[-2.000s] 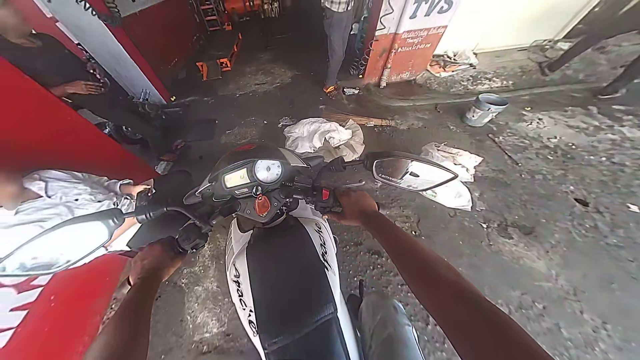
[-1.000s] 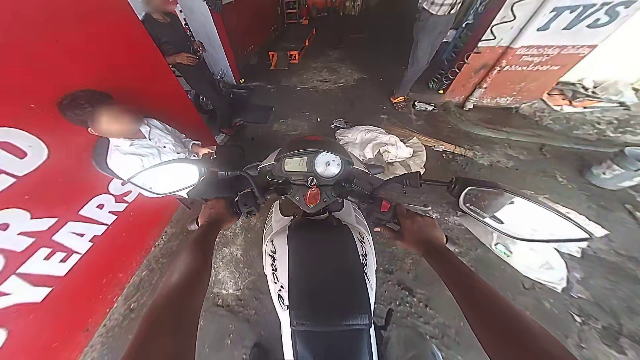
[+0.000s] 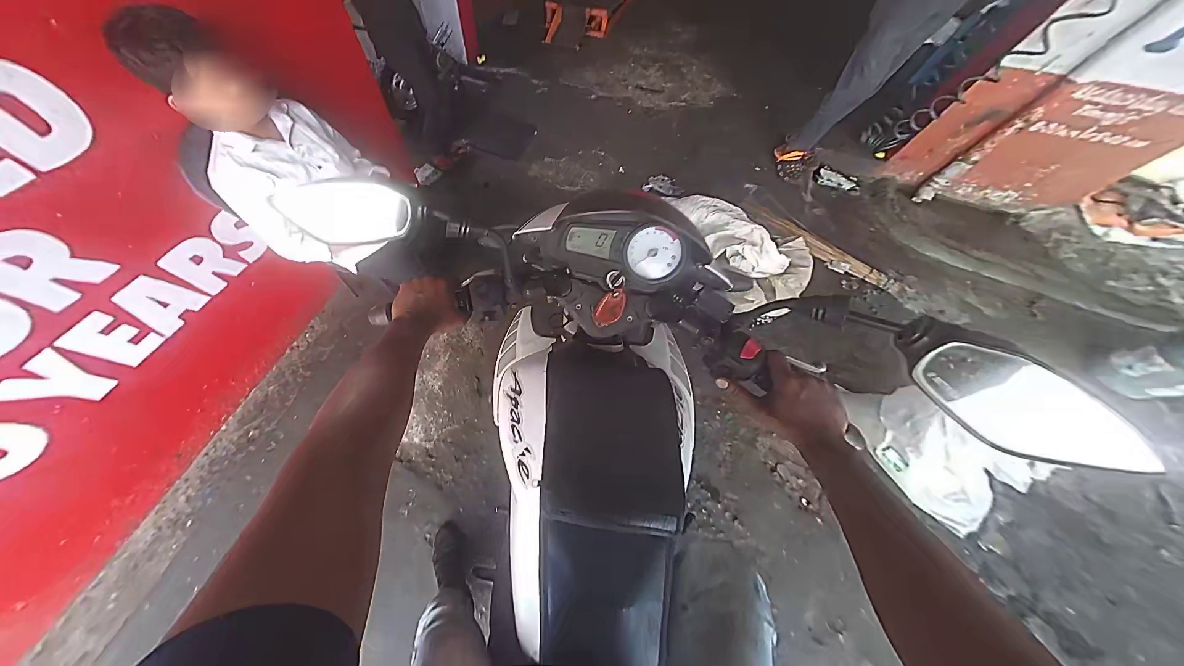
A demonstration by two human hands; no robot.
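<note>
A white and black motorcycle is under me, its fuel tank [image 3: 599, 425] in the lower middle of the head view. My left hand [image 3: 427, 305] is wrapped around the left handlebar grip, close to the left switch housing. On the other side my right hand [image 3: 794, 400] grips the right handlebar grip beside the red switch. Between them sit the instrument cluster [image 3: 610, 248] and a key with a reddish tag [image 3: 609, 308] in the ignition. The left mirror [image 3: 344, 211] and right mirror [image 3: 1036, 407] stick out at the sides.
A person in a white shirt [image 3: 277, 176] is beside the red wall [image 3: 185, 407] at left. Two more people's legs show farther ahead. White cloth [image 3: 740, 240] and sticks [image 3: 832, 254] lie in front, a white sheet [image 3: 943, 462] at right. An orange stand [image 3: 583, 20] is at the back.
The handlebar, turned at first, is now straighter. Both hands stay on the grips. The view has shifted, bringing the red wall closer and leaving the bucket seen earlier at right out of view.
</note>
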